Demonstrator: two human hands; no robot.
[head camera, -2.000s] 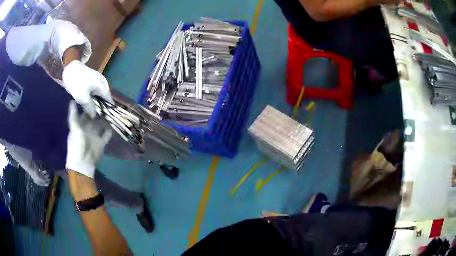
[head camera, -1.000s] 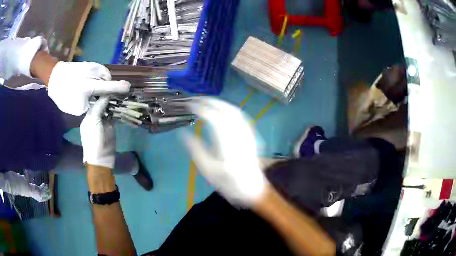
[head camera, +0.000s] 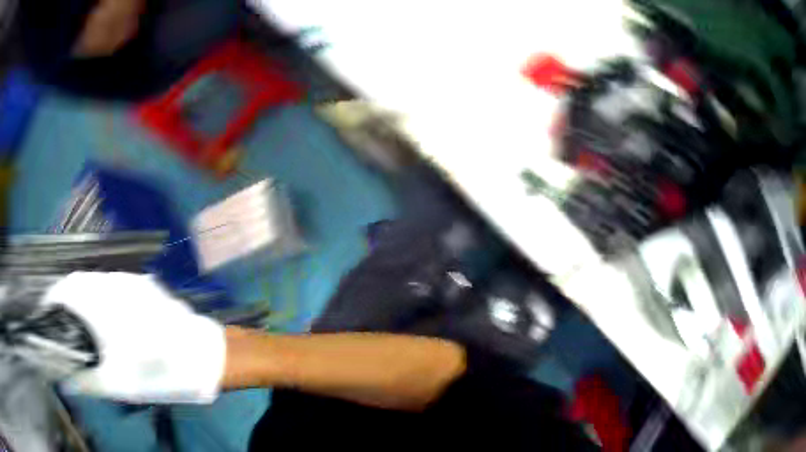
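Note:
My right hand (head camera: 141, 340), in a white glove, reaches across to the left edge. It is blurred, with its fingers around a bundle of slim grey metal strips (head camera: 88, 249). The bundle is cut off by the left edge, and strip ends show by the fingers. The bare forearm shows no watch band. My left hand is not in view.
A blue crate (head camera: 146, 212) with strips and a pale stacked block (head camera: 239, 225) stand on the floor. A red stool (head camera: 212, 106) is beyond, beside a person's dark clothing. A white bench (head camera: 477, 115) crosses at right, with heaped black pieces (head camera: 619, 159).
The view has swung right and tilted, bringing in more of the bench. My right hand, blurred and apart from the bundle before, is now on it. My watch-wearing left hand has left view.

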